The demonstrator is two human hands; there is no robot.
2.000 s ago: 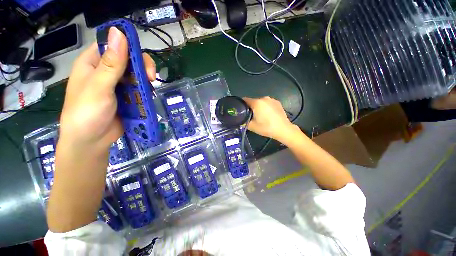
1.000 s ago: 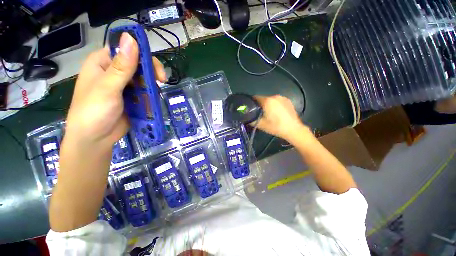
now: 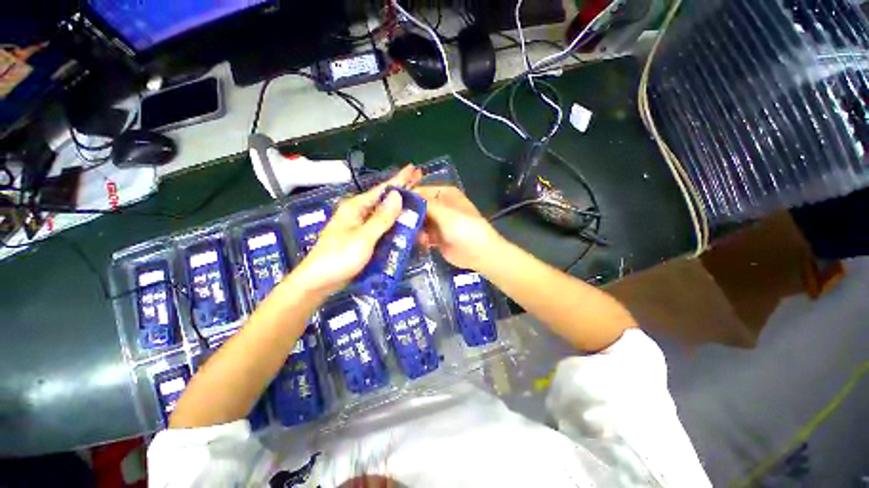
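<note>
My left hand point(image 3: 345, 238) is shut on a blue handheld unit point(image 3: 395, 250), held tilted above the clear tray, its white label up. My right hand point(image 3: 455, 225) is at the unit's upper right edge; its fingertips are partly hidden, so whether it grips anything is unclear. The clear blister tray point(image 3: 135, 359) below holds several more blue units in two rows, some partly covered by my left forearm. The black round-headed device point(image 3: 562, 208) lies on the green mat right of my right hand. The white barcode scanner point(image 3: 300, 172) lies behind the tray.
A smartphone point(image 3: 181, 102), computer mouse point(image 3: 144, 149) and small labelled block point(image 3: 353, 69) lie below the monitor point(image 3: 171, 17). White cables point(image 3: 474, 108) loop at the back. Stacked clear trays point(image 3: 781, 105) with a pale cord point(image 3: 667, 152) stand at right, above a brown cardboard box point(image 3: 738, 272).
My left hand has lowered the unit towards the tray and turned its label side up. My right hand has let go of the black device and come to the unit. The view has shifted left.
</note>
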